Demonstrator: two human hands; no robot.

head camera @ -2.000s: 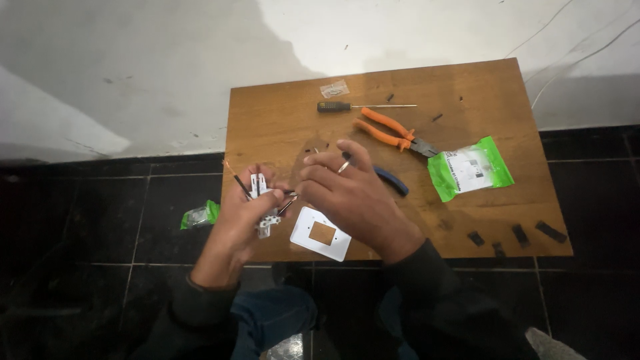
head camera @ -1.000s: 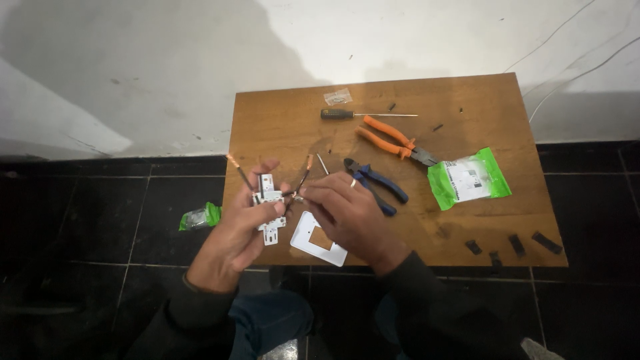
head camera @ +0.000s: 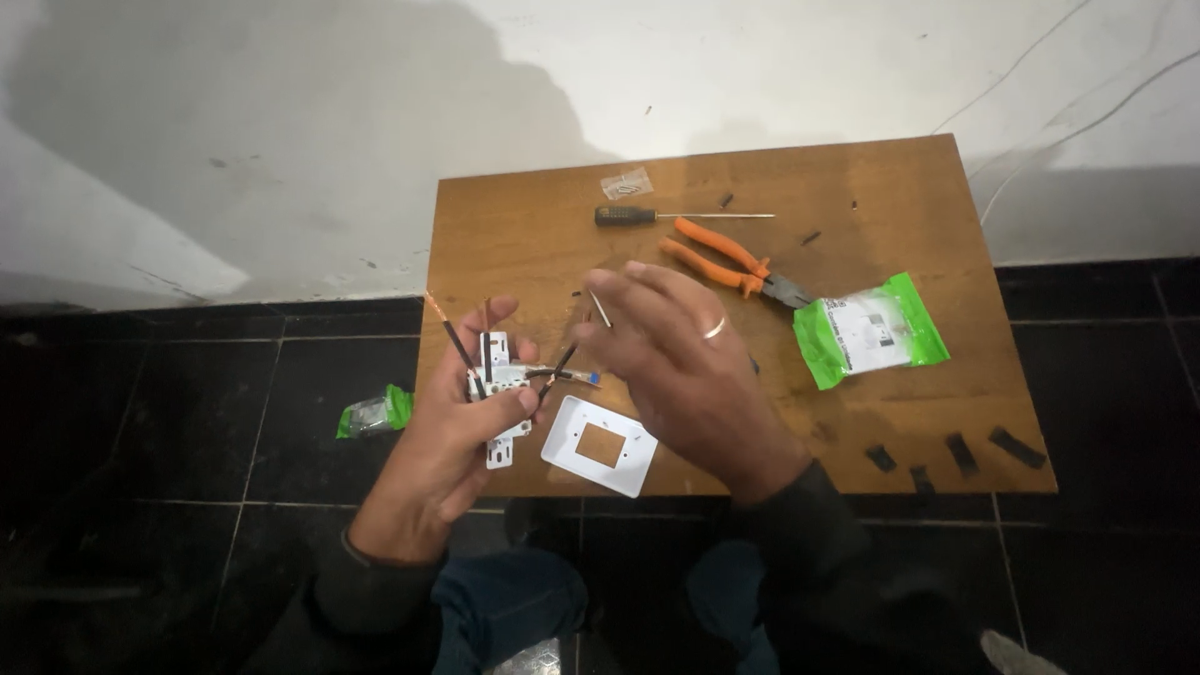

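My left hand (head camera: 473,412) holds a white electrical outlet module on its mounting frame (head camera: 500,453), thumb across its face. Several black wires (head camera: 457,344) with bared copper ends stick out around the module. To its right, my right hand (head camera: 680,366), with a ring on one finger, is at a black wire's upper end (head camera: 566,358); the fingertips hide whether they grip it. A thin metal shaft (head camera: 601,309) shows by those fingers. Below, between the hands, a white cover plate (head camera: 605,446) with a square opening lies on the wooden table. The blue-handled pliers are almost wholly hidden behind my right hand.
On the wooden table (head camera: 525,225) lie a screwdriver (head camera: 626,217), orange-handled pliers (head camera: 717,253), a small clear bag (head camera: 626,184), a green-and-white package (head camera: 870,331) and several black pieces (head camera: 961,454). Another green wrapper (head camera: 375,412) is at the left, beyond the table's edge.
My right hand has moved up and away from the module, and now covers the blue-handled pliers that showed one second ago. My left hand keeps its hold on the module.
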